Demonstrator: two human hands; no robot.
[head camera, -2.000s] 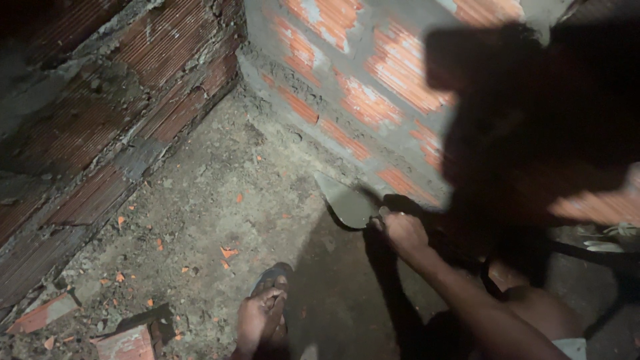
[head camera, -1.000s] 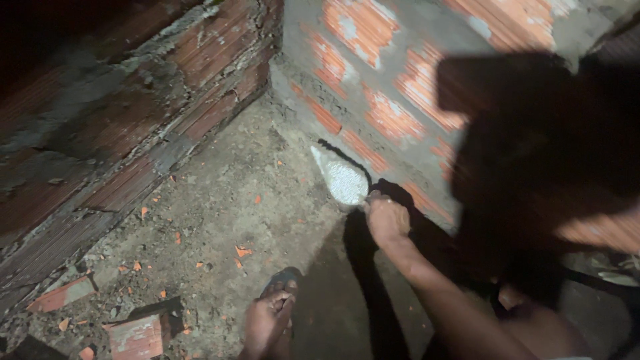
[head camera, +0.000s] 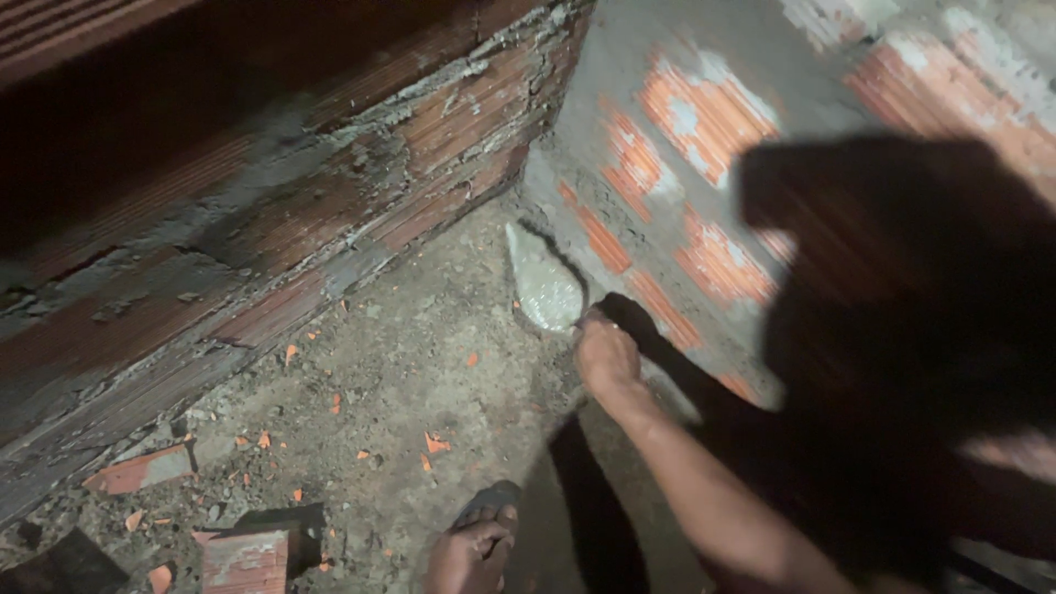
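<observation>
My right hand reaches in from the lower right, closed round the handle end of a pointed mason's trowel. The handle itself is mostly hidden by the fingers. The blade points up and left, toward the corner, just above the floor and beside the foot of the right brick wall. Its upper face looks wet and shines, most strongly near the heel; whether a layer of mortar lies on it I cannot tell. My left hand is not in view.
A second brick wall with rough mortar joints runs along the left. A foot in a sandal stands at the bottom. Broken brick pieces and orange chips lie on the rough floor. A large dark shadow covers the right side.
The trowel has moved along the foot of the right wall toward the corner, with my right hand still on it. Its upper face catches more light than in the earliest frame.
</observation>
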